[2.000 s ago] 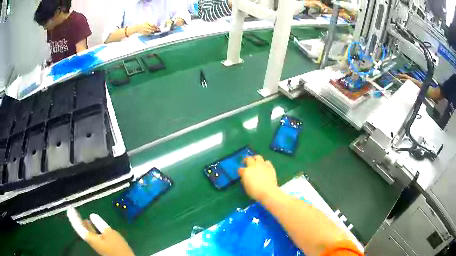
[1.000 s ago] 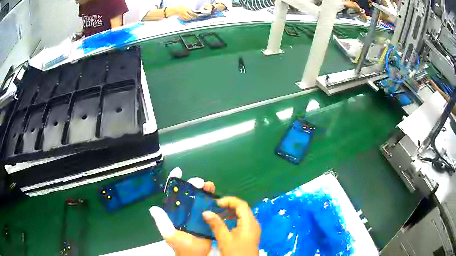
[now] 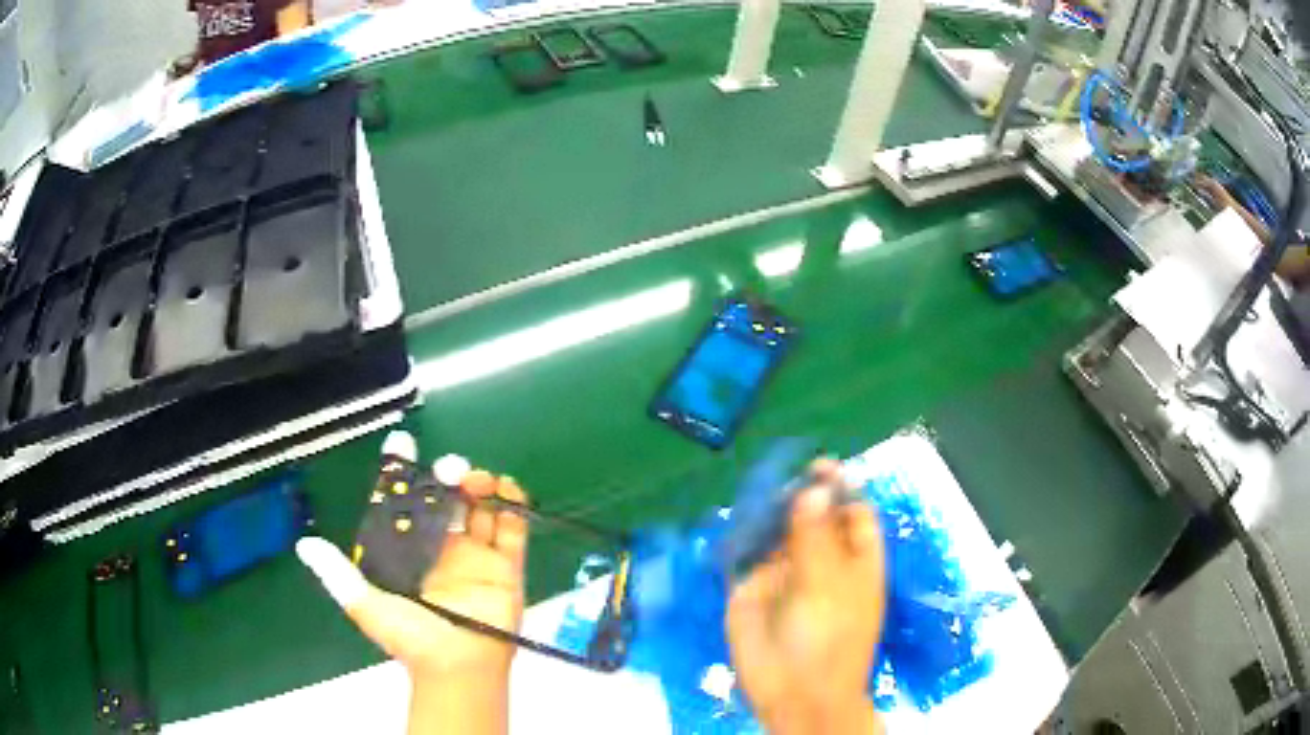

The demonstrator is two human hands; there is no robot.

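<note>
My left hand (image 3: 460, 582), with white finger cots, holds a black phone frame (image 3: 402, 524) whose window is now open, with yellow dots at its far left end. My right hand (image 3: 812, 610) is blurred and holds a blurred blue film piece (image 3: 769, 495) over the loose blue film heap (image 3: 920, 574). The heap lies on a white board (image 3: 1013, 632) at the near edge. A frame with blue film (image 3: 726, 371) lies on the green belt ahead. Another filmed frame (image 3: 237, 536) lies at the left, and a third (image 3: 1017, 267) lies far right.
Stacked black blister trays (image 3: 187, 273) stand at the left. An open frame (image 3: 118, 646) lies at the near left. White posts (image 3: 874, 94), tweezers (image 3: 654, 121) and dark frames (image 3: 568, 48) are beyond the belt (image 3: 575, 417). A machine with blue hose (image 3: 1128, 127) stands at the right.
The blue film has left the held frame, and my right hand has moved right with film. The view has shifted, and another filmed frame shows at the far right.
</note>
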